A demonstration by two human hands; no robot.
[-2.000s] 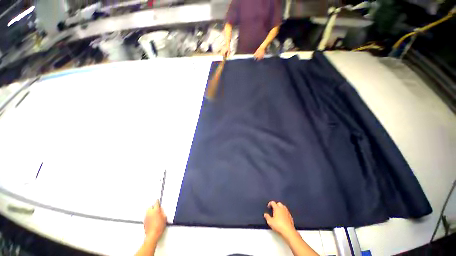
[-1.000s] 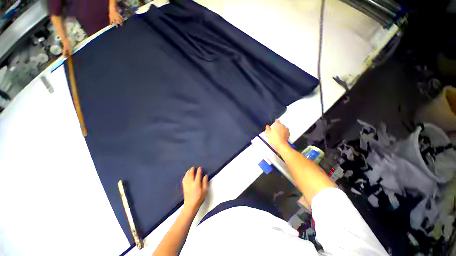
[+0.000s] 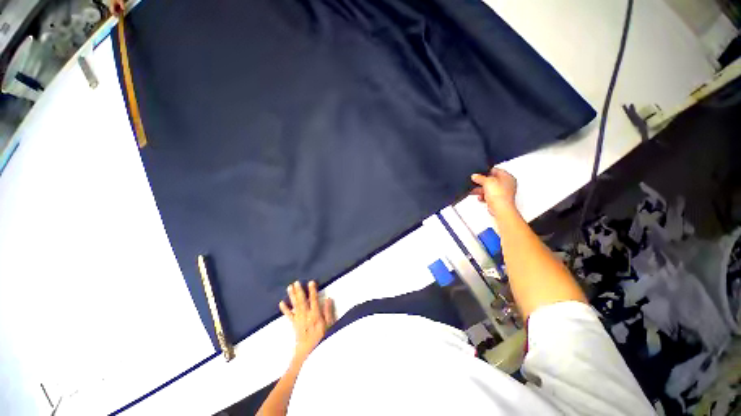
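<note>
Dark navy fabric point(image 3: 268, 146) lies over the table, flat at left and rumpled toward the right. My left hand point(image 3: 307, 315) rests with spread fingers on the fabric's near edge. My right hand point(image 3: 496, 192) pinches the near edge of the fabric further right, just beyond the rail. A narrow tan strip point(image 3: 211, 305) lies on the fabric near its left edge. A longer orange-brown strip point(image 3: 132, 89) lies along the far left edge.
The guide rail point(image 3: 465, 244) sticks out at the near edge between blue blocks point(image 3: 441, 272). A cable point(image 3: 613, 89) crosses the table at right. Fabric scraps point(image 3: 650, 268) lie on the floor. Another person's hand point(image 3: 117, 6) is at the far strip. A small metal bar point(image 3: 88, 71) lies at left.
The view has turned toward the right. The tan strip now lies on the cloth, out of my left hand. My right hand has moved from the rail end to the fabric edge beyond it.
</note>
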